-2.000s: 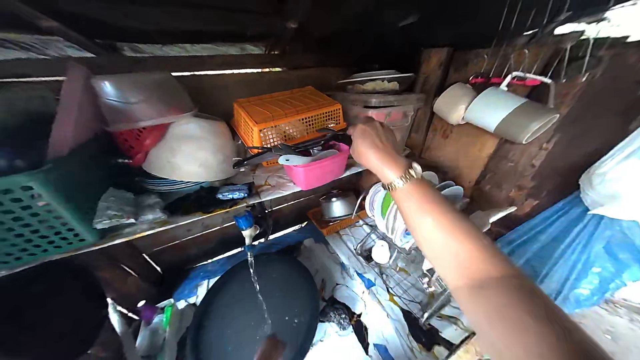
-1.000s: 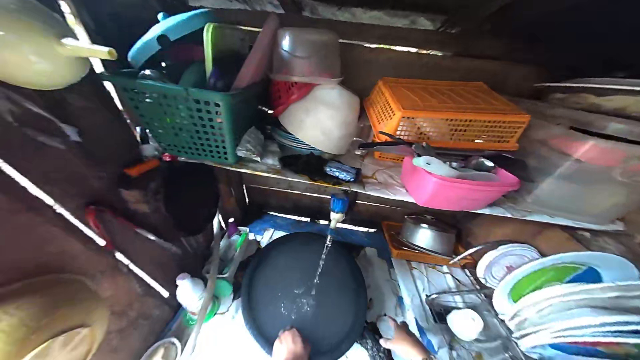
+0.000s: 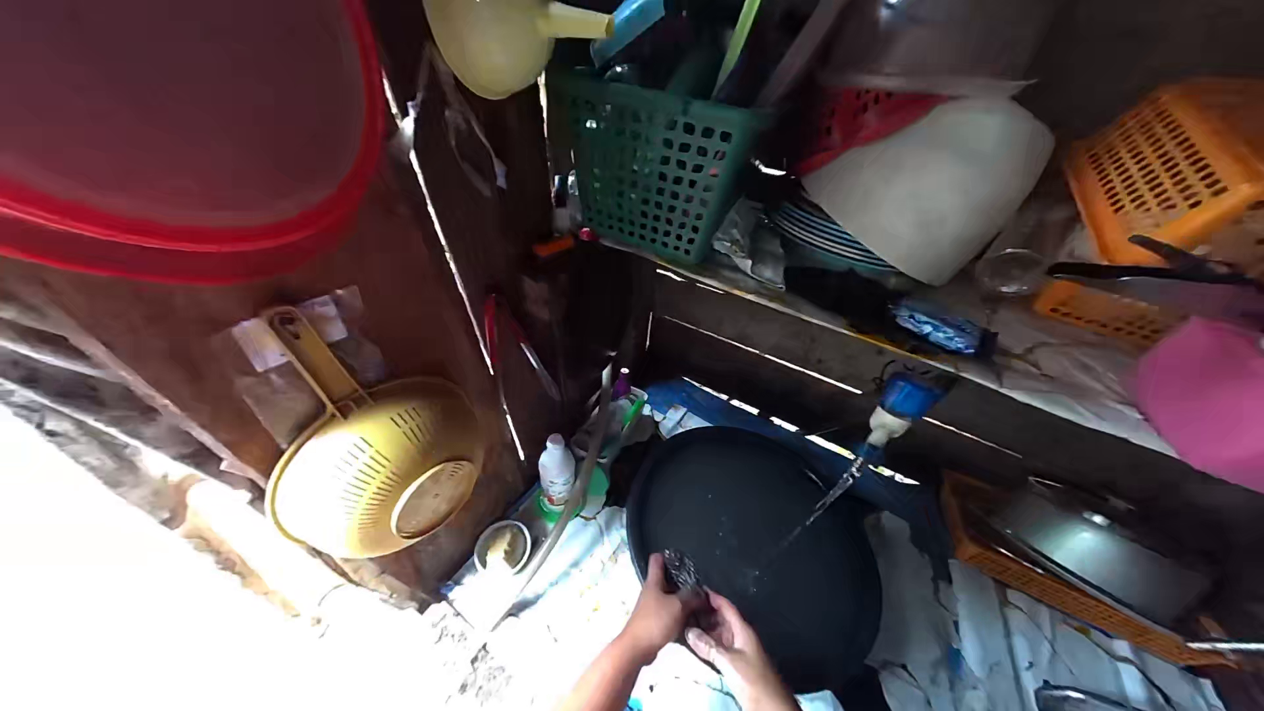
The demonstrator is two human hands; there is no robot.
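My left hand (image 3: 657,614) is at the near-left rim of a large round black basin (image 3: 750,533), its fingers closed on a dark, shiny mesh-like scrubber (image 3: 679,570). Close beside it, almost touching, my right hand (image 3: 729,642) has its thumb and fingers bent together; whether something small lies between them I cannot tell. A stream of water runs from a blue and white tap (image 3: 897,405) down into the basin.
A yellow colander (image 3: 380,469) hangs on the wooden wall at left. A white bottle (image 3: 556,469) and a small bowl (image 3: 502,546) stand left of the basin. Above are a green basket (image 3: 657,163) and an orange basket (image 3: 1155,168) on a shelf. A lidded metal pot (image 3: 1096,553) sits at right.
Two seconds ago an arm reached to the pink container on the shelf; now both hands are together at the basin's near rim. The view has swung left.
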